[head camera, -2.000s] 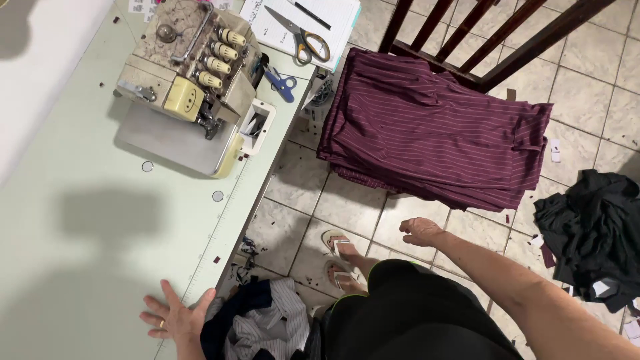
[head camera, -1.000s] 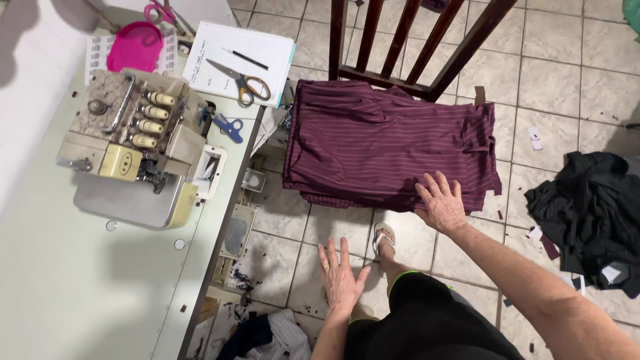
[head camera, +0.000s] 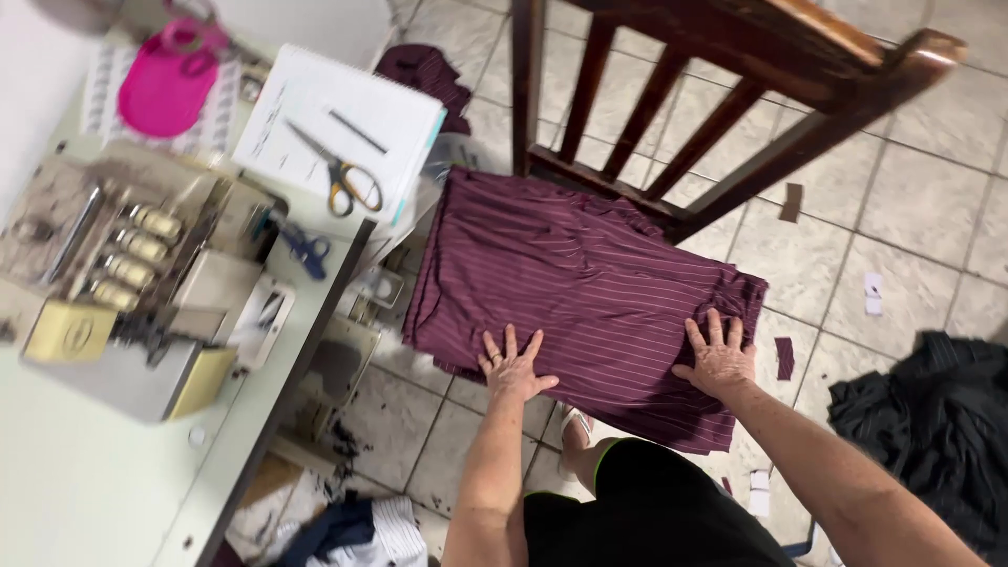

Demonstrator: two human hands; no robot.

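Note:
A stack of maroon pinstriped fabric point(head camera: 567, 291) lies on the seat of a dark wooden chair point(head camera: 677, 150). My left hand point(head camera: 513, 368) rests on its near left edge, fingers spread, a ring on one finger. Near the right end of the same stack, my right hand point(head camera: 718, 358) lies palm down with its fingers apart. Neither hand grips anything. The chair's seat is hidden under the fabric.
At left, a table point(head camera: 71, 472) carries an overlock sewing machine point(head camera: 134, 268), blue snips point(head camera: 305, 248), a notebook point(head camera: 268, 134), scissors point(head camera: 342, 177) and a pink tray point(head camera: 167, 83). Dark cloth point(head camera: 929, 417) and scraps lie on the tiled floor; more cloth point(head camera: 354, 531) lies below the table.
My left hand has left the table and come onto the fabric stack. My right hand, first in the air beside the stack, now rests on its right end. The view has shifted closer to the chair.

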